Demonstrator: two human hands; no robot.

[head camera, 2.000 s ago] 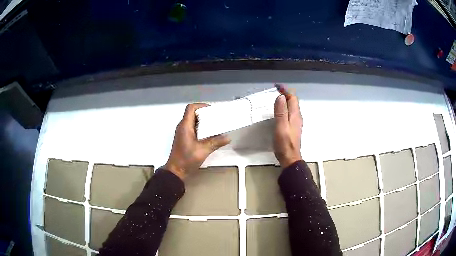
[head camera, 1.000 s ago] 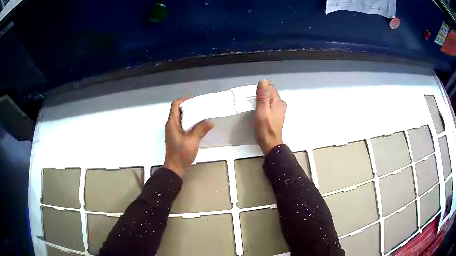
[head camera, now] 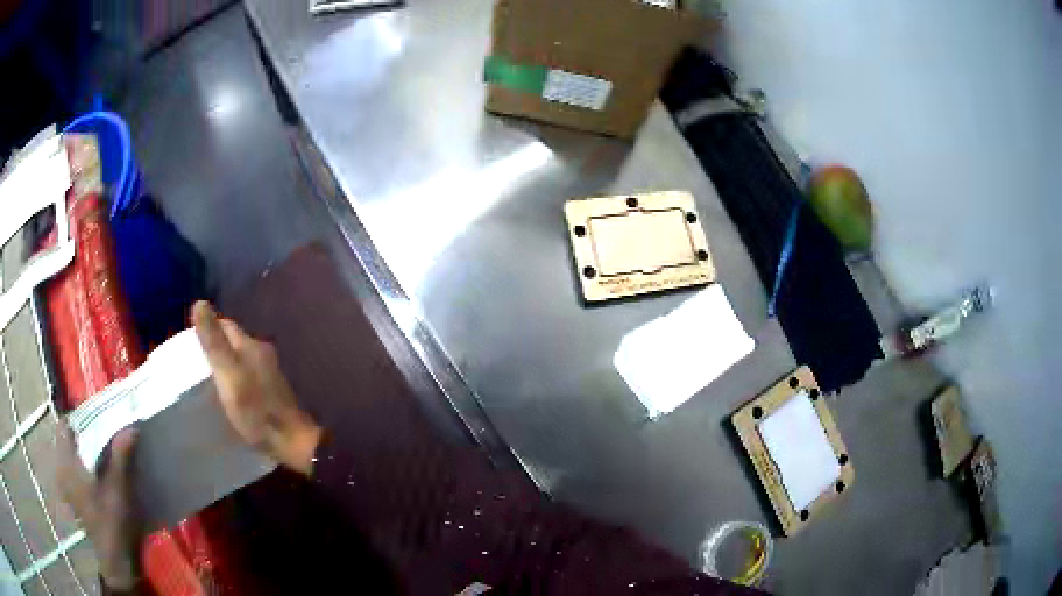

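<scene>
A thick stack of die-cut pieces (head camera: 192,448), with white edges and a grey face, is held between my two hands at the lower left. My right hand (head camera: 250,384) grips its far right end, fingers over the top edge. My left hand (head camera: 107,501) grips its near left end and is blurred. The waste skeleton (head camera: 26,437), a white grid, lies at the left edge beside the stack.
A metal table (head camera: 489,349) holds a cardboard box (head camera: 576,58), two plywood dies (head camera: 638,291) with dark holes, loose white pieces (head camera: 685,353), a tape roll (head camera: 736,552), dark fringed cloth (head camera: 774,233), a mango (head camera: 841,207) and a bottle (head camera: 946,320). A red wrapped edge (head camera: 87,314) is left.
The view has swung right from the press bed to the side table. Both hands have carried the stack off the sheet's middle to beside the red edge, still holding it.
</scene>
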